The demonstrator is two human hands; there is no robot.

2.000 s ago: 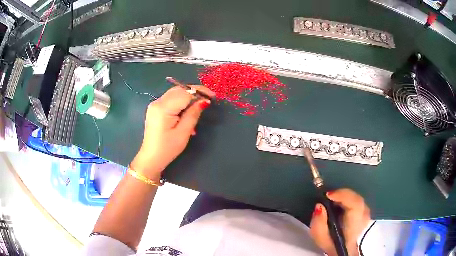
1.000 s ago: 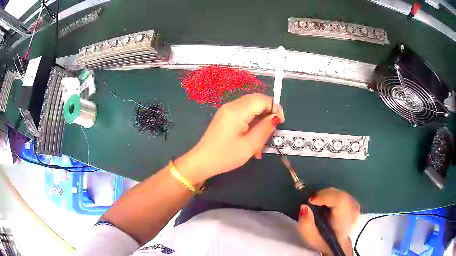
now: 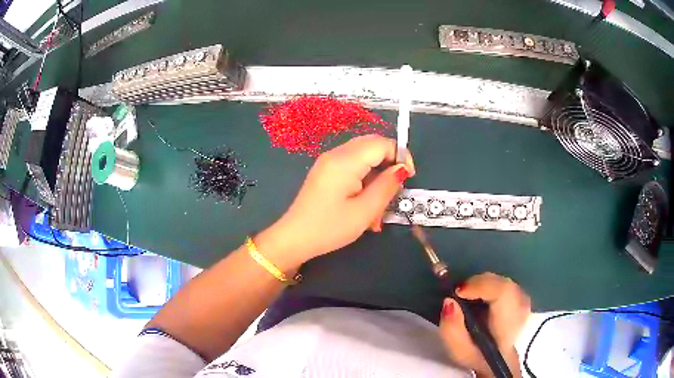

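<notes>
An LED strip module lies on the green mat, its left end hidden by my left hand. My left hand grips the white tweezers, white end up, with the tips hidden or too small to tell. My right hand holds the soldering iron like a pen. The iron's thin tip points at the leftmost visible round part of the module, at its lower edge. Whether a wire is there cannot be told.
Red wire heap behind my left hand; black wire heap to its left. Solder spool and stacked modules at left. Metal rail crosses behind. Fume fan and dark holder at right. Loose module at far side.
Since the earliest frame, my left hand with the tweezers has moved right, from the red heap to the module's left end. The iron tip has moved left along the module. The black heap is now uncovered.
</notes>
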